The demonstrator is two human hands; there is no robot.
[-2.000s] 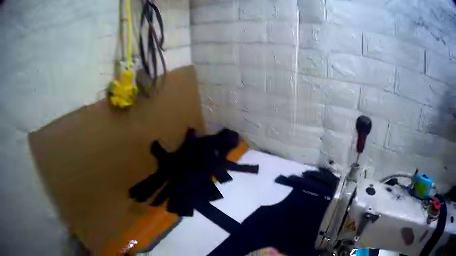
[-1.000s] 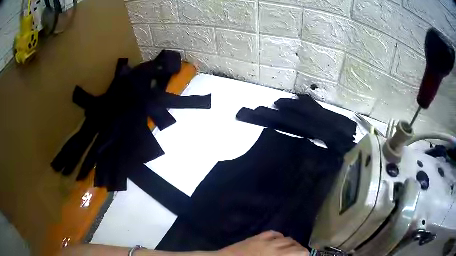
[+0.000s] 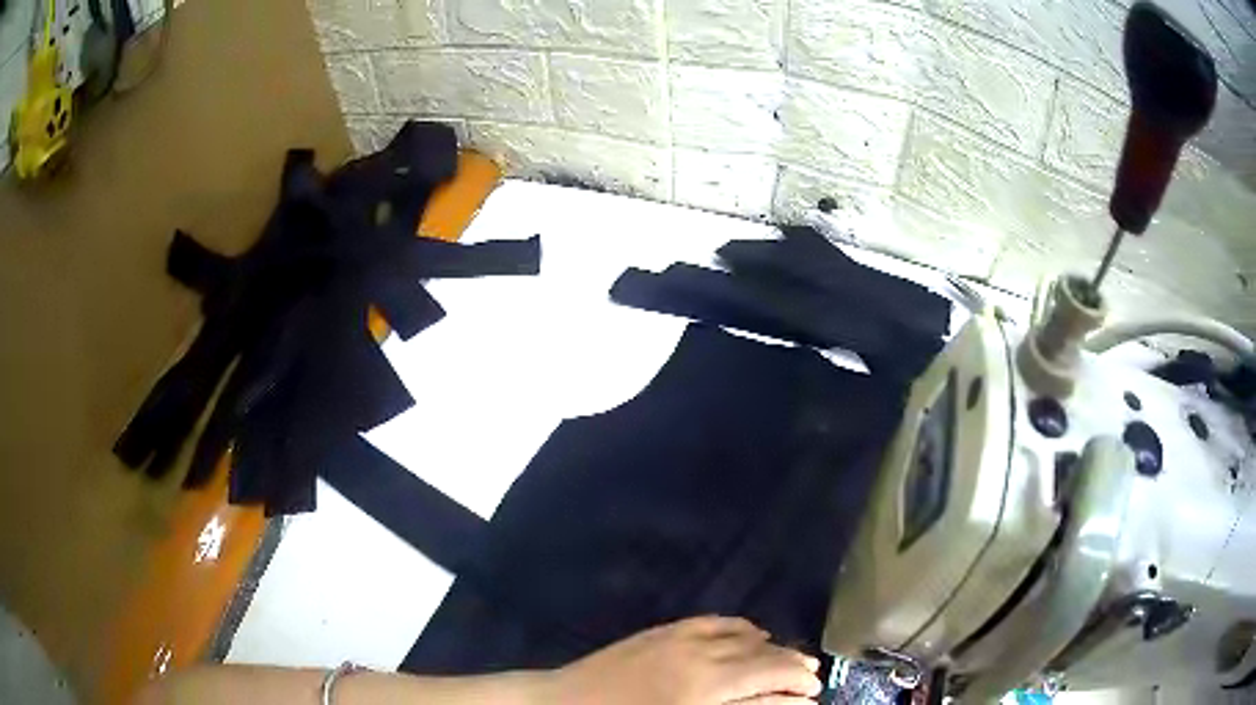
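A large black garment panel (image 3: 647, 482) lies flat on the white table (image 3: 579, 331), left of the sewing machine head (image 3: 937, 510). My left hand (image 3: 689, 665) rests on the panel's near part at the bottom edge, fingers close together and pointing right, fingertips beside the needle area under the head. What is under the fingers is hidden. One black strip (image 3: 400, 510) runs from the strip pile (image 3: 303, 331) at left to the panel's left edge. The presser foot and needle cannot be made out clearly. My right hand is out of the picture.
A smaller stack of black pieces (image 3: 799, 296) lies at the back near the brick-patterned wall (image 3: 592, 97). The table's left edge is orange (image 3: 186, 592), with brown cardboard (image 3: 97, 331) beyond. A screwdriver (image 3: 1157, 124) stands upright on the head. A yellow object (image 3: 42, 117) hangs top left.
The view has tilted down and moved closer to the machine since the oldest frame. My left hand and wrist now show more, with the fingertips near the needle area. The fabric piles look unchanged.
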